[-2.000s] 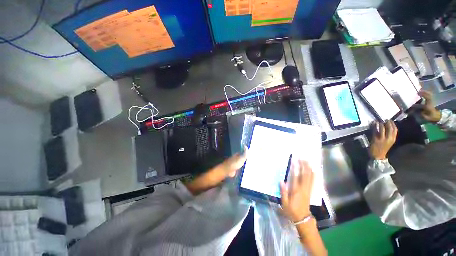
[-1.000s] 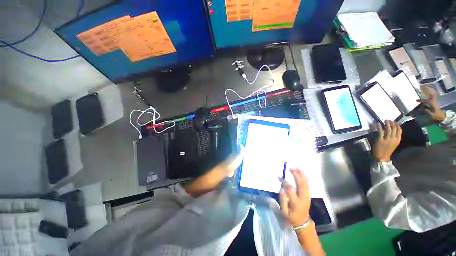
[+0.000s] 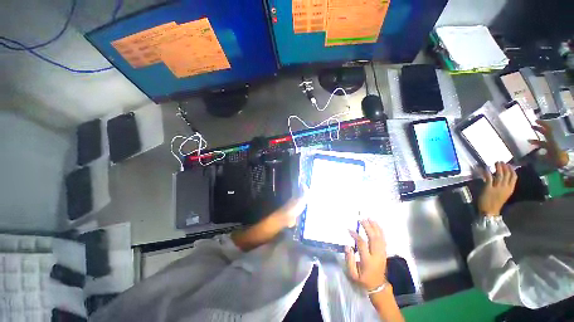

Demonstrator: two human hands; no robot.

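Observation:
A tablet [image 3: 332, 202] with a bright white screen and dark rim is held in front of me, with a pale protective sheet [image 3: 385, 210] under and beside it. My left hand [image 3: 280, 220] grips the tablet's left edge; its fingertips are lost in glare. My right hand [image 3: 368, 255] is at the tablet's lower right edge, fingers spread, fingertips at the screen's corner. Whether it grips or only touches the tablet is unclear. Another dark slab [image 3: 400, 277] shows below the sheet, right of my right hand.
Two dark slabs [image 3: 193, 200] lie left of the tablet. Backlit keyboards [image 3: 315, 139], white cables [image 3: 189, 149] and monitors [image 3: 182, 47] are behind. More tablets [image 3: 435, 148] lie right, where another person's hand [image 3: 497, 187] touches one. Dark slabs [image 3: 123, 136] lie far left.
My right hand has shifted slightly down the tablet's right edge. The view has shifted a little. The lit tablet at right has turned a deeper blue. The sheet looks brighter.

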